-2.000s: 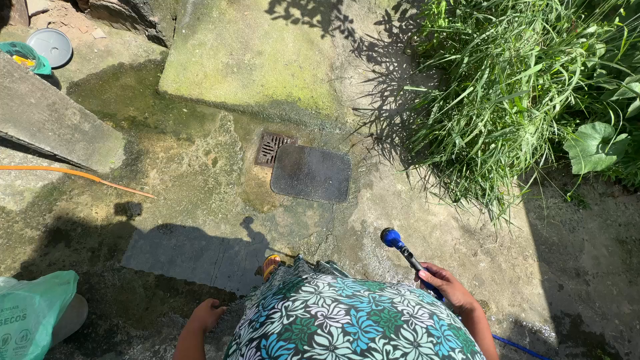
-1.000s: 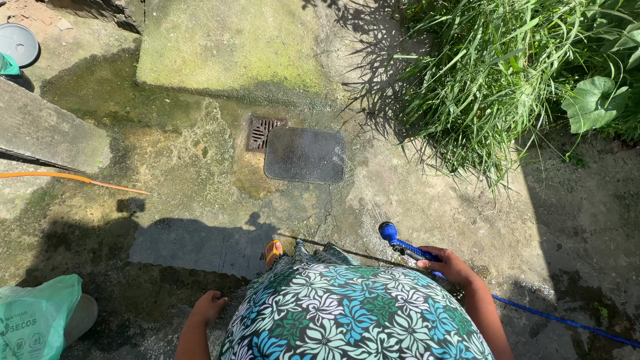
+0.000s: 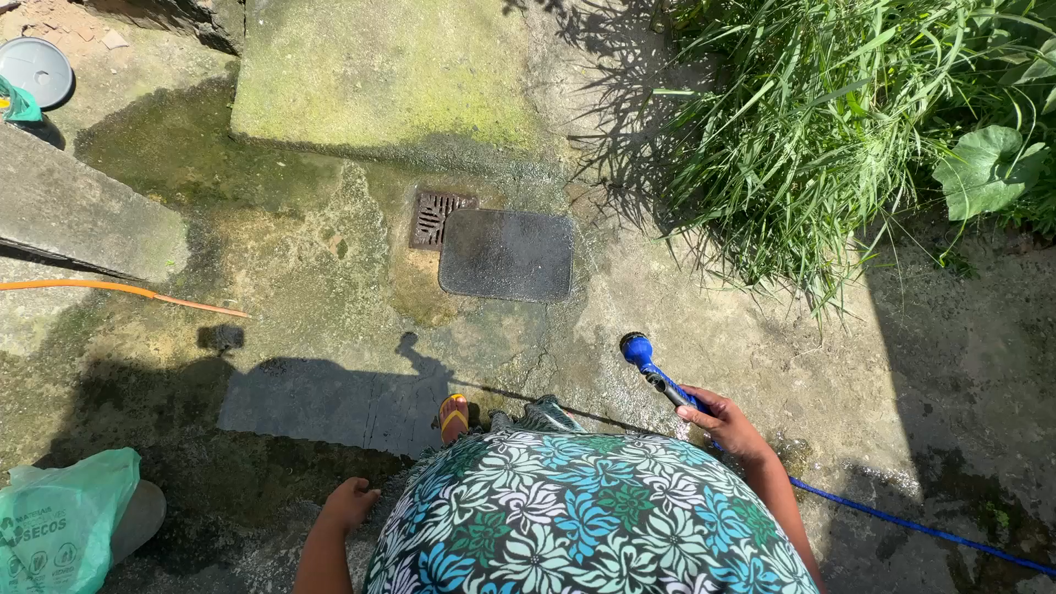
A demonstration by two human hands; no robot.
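My right hand is closed around the handle of a blue and black hose spray nozzle, its head tilted up and to the left. A blue garden hose runs from behind my right arm to the lower right edge. Hanging at my left side, my left hand holds nothing. On the wet concrete ahead lies a dark rectangular mat, which overlaps the corner of a rusty drain grate. Whether water leaves the nozzle cannot be told.
A green plastic bag in a bin stands at lower left. An orange hose lies beside a concrete block. A grey round lid is at upper left, a mossy slab ahead, tall grass at right. My sandalled foot shows below.
The blue hose shows more of its length behind my right arm than two seconds ago. My right hand keeps its hold on the nozzle, and my left hand stays low at my side.
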